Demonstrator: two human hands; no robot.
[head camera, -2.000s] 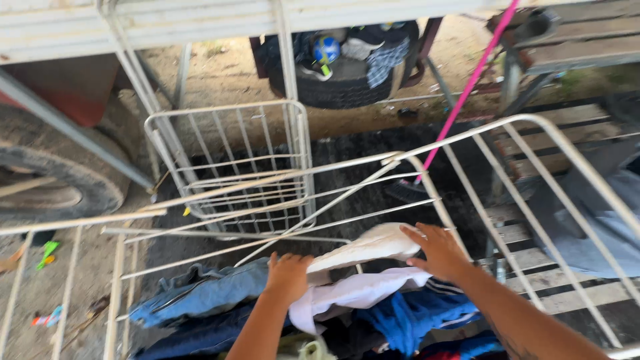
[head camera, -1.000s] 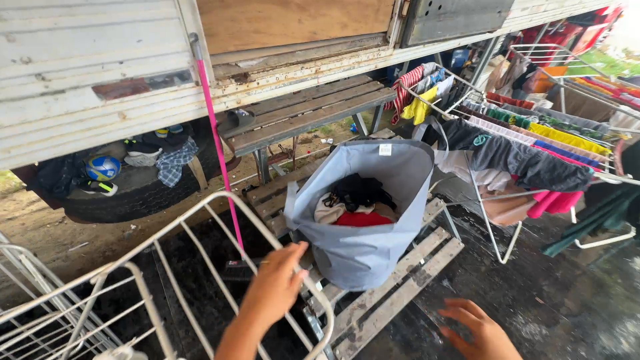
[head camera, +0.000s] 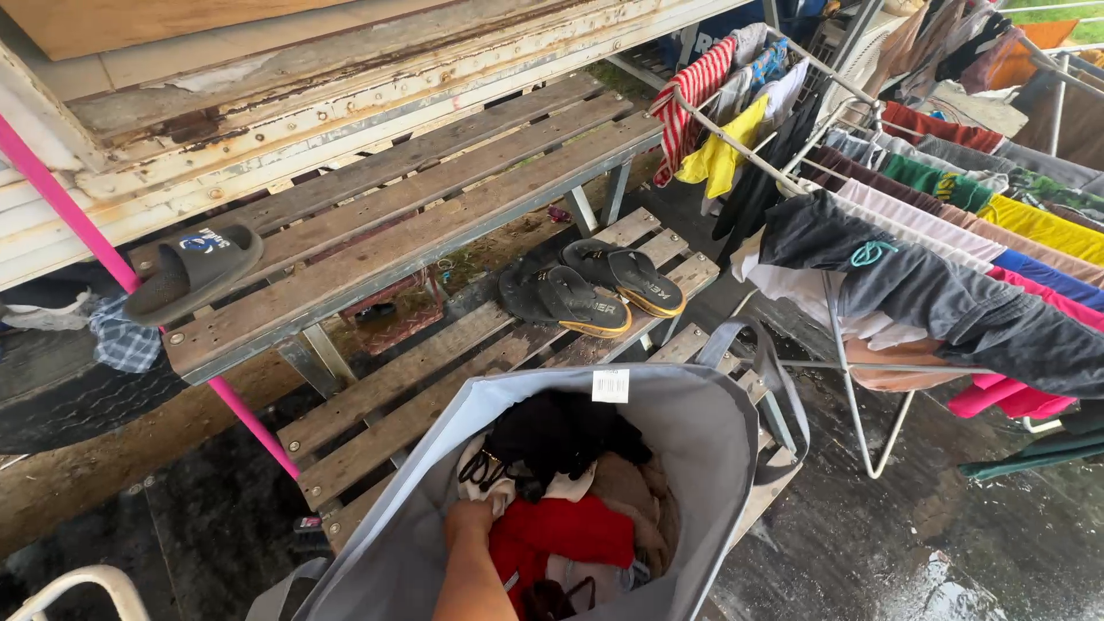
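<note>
A grey fabric laundry bag (head camera: 707, 431) stands wide at the mouth on a slatted wooden step. What looks like my right hand (head camera: 470, 522) reaches down inside it, its fingers closed on a whitish cloth (head camera: 479, 466) at the left of the heap. Beside the hand lies a red garment (head camera: 565, 530). Black clothing (head camera: 552, 435) with cords is above it, and a brown garment (head camera: 630, 496) is at the right. The fingertips are partly hidden in the cloth. My left hand is out of view.
Dark flip-flops (head camera: 586, 297) sit on the lower step, and a slide sandal (head camera: 194, 272) on the upper bench (head camera: 414, 216). A pink pole (head camera: 65, 203) slants at left. A drying rack (head camera: 832, 345) hung with clothes stands right; a white rail (head camera: 90, 582) is at lower left.
The view has swung right from the empty wire rack to the bag. One hand has gone into the bag and taken hold of whitish cloth; the other has left view.
</note>
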